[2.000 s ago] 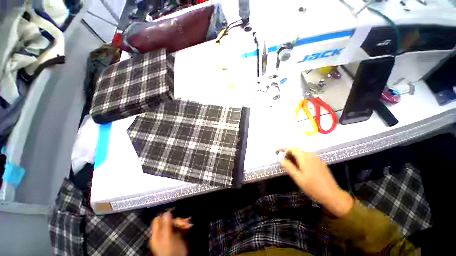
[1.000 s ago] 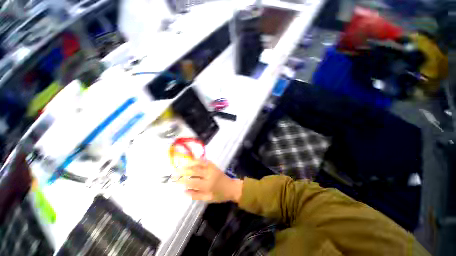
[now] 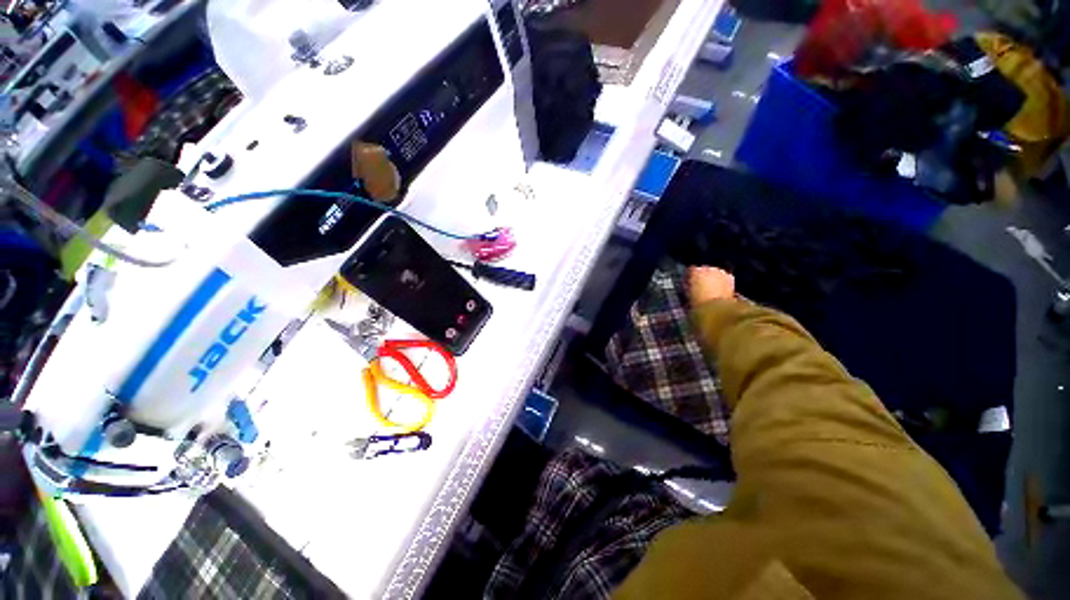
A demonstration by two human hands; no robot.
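My right hand is small in the frame, at the upper right corner of a plaid panel on the dark side surface. It touches the panel's edge; its fingertips are hidden, so I cannot tell if it grips. My left hand is out of the picture. Another plaid panel lies on the white table at the lower left, by the sewing machine's head, cut off by the frame.
Dark snips lie near red and yellow scissors. A smartphone leans behind them, with a short black stick beside it. Dark cloth covers the side surface. A blue bin stands beyond. Plaid cloth covers my lap.
The view has swung to the right. My right hand has left the table by the scissors and reached right to the plaid panel. The snips now lie on the table. My left hand has left the picture.
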